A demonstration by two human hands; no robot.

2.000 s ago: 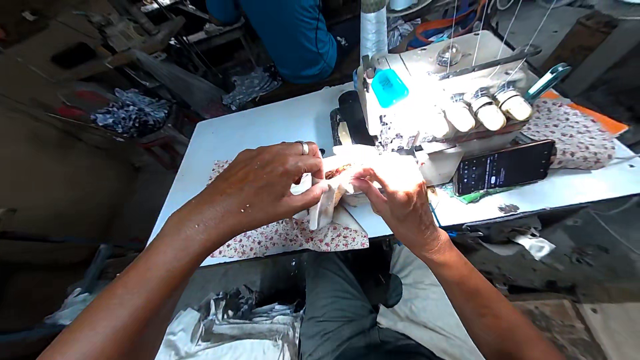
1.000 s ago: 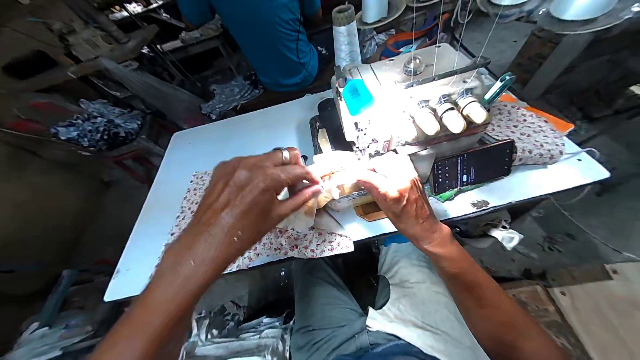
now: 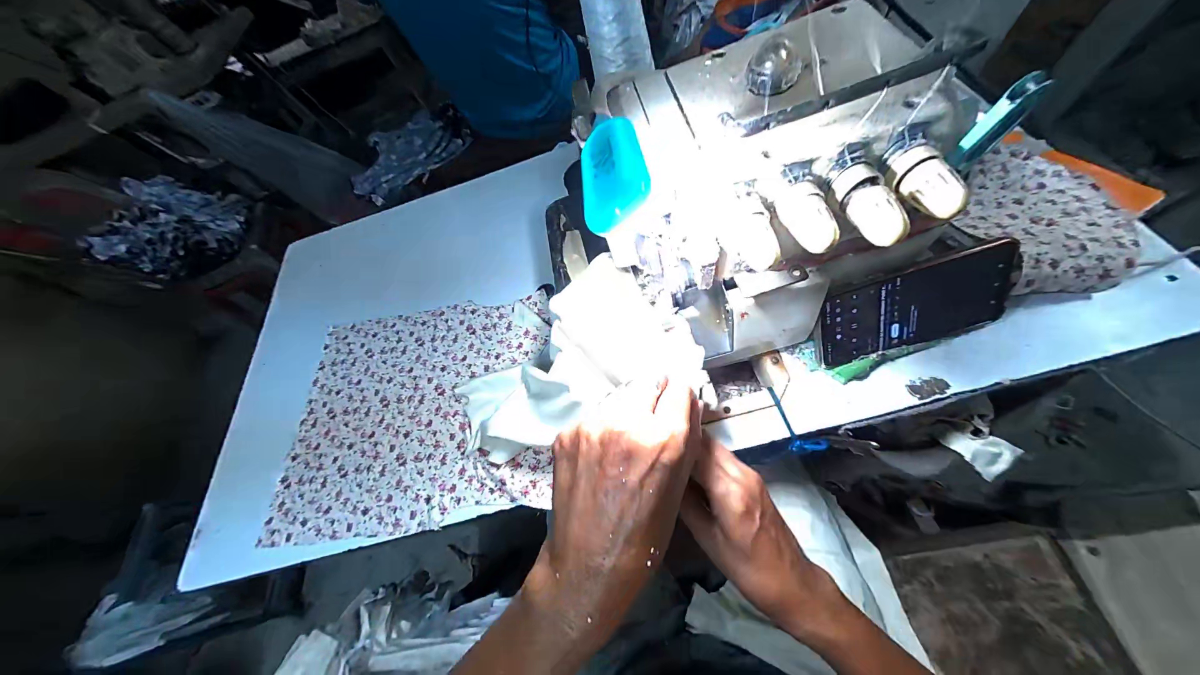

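Observation:
Brightly lit white fabric [image 3: 534, 403] lies bunched in front of the overlock sewing machine [image 3: 778, 309]. My left hand [image 3: 623, 469] is on the near edge of that fabric, its fingers closed around it, though glare washes out the fingertips. Close against it on the right, my right hand [image 3: 741, 516] has its fingertips hidden behind the left one, so its hold does not show. A floral-print fabric piece [image 3: 384, 422] is spread flat on the white table to the left, partly under the white fabric.
A smartphone [image 3: 919, 300] leans by the machine's right side, near more floral fabric [image 3: 1050, 220] and green thread snips [image 3: 1003, 117]. A person in a blue shirt [image 3: 487, 66] is beyond the table [image 3: 403, 239]. Fabric scraps [image 3: 169, 230] are heaped at left.
My hands, apart at the fabric before the machine earlier, have come together nearer the table's front edge. The white fabric now spreads out to their left, over the floral piece.

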